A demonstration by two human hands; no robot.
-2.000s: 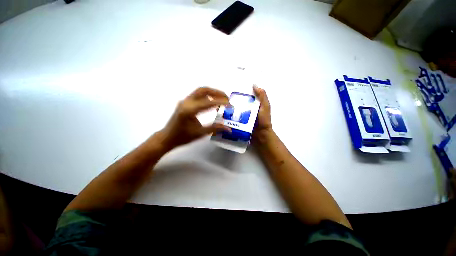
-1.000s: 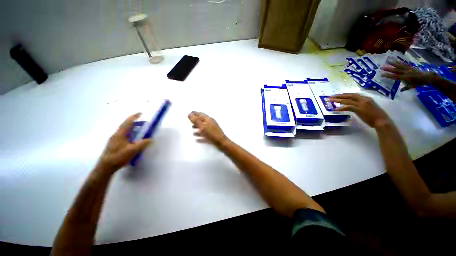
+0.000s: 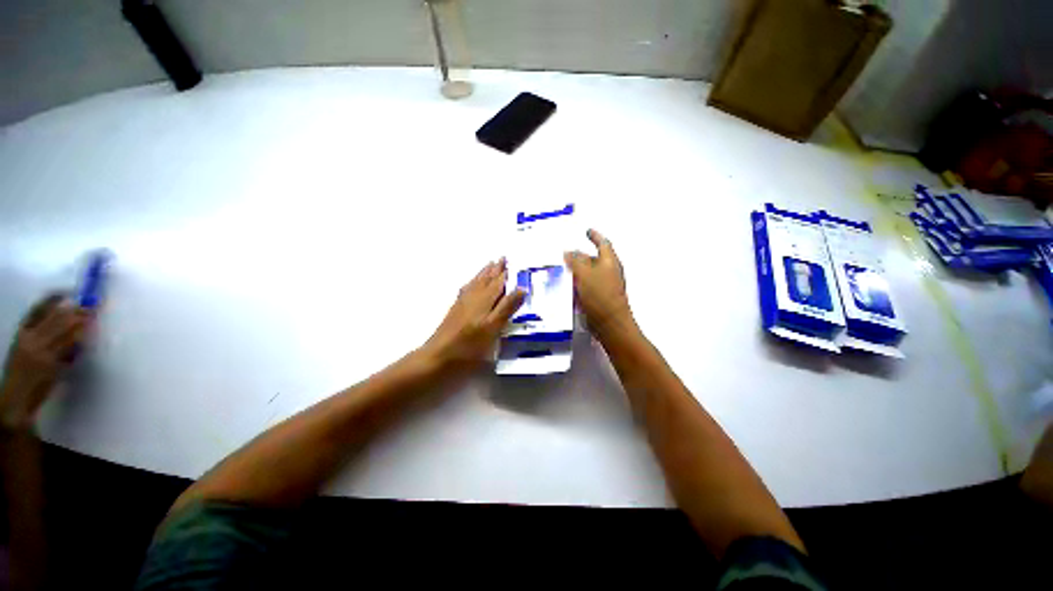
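Note:
A white and blue retail box [image 3: 540, 248] is in front of me at the middle of the table, its top and bottom flaps sticking out. A blue picture or window with a pale device shows on its lower front. My left hand [image 3: 476, 309] holds its left side, with the thumb on the front. My right hand [image 3: 602, 286] is at its right edge, index finger raised; its fingertips are partly hidden behind the box edge. Two similar boxes [image 3: 805, 283] lie side by side at the right with flaps open.
A black phone [image 3: 516, 121], a clear stand [image 3: 456, 88] and a black cylinder [image 3: 162, 44] are at the back. A brown carton [image 3: 797, 64] is back right. Blue-and-white pieces [image 3: 981, 231] lie far right. Another person's hand [image 3: 44, 346] holds a blue item [image 3: 92, 281] at far left.
The box my left hand held at the left is gone from it. Both my hands are now on an open-flapped box at the middle. Two waiting boxes show instead of three. The view has shifted.

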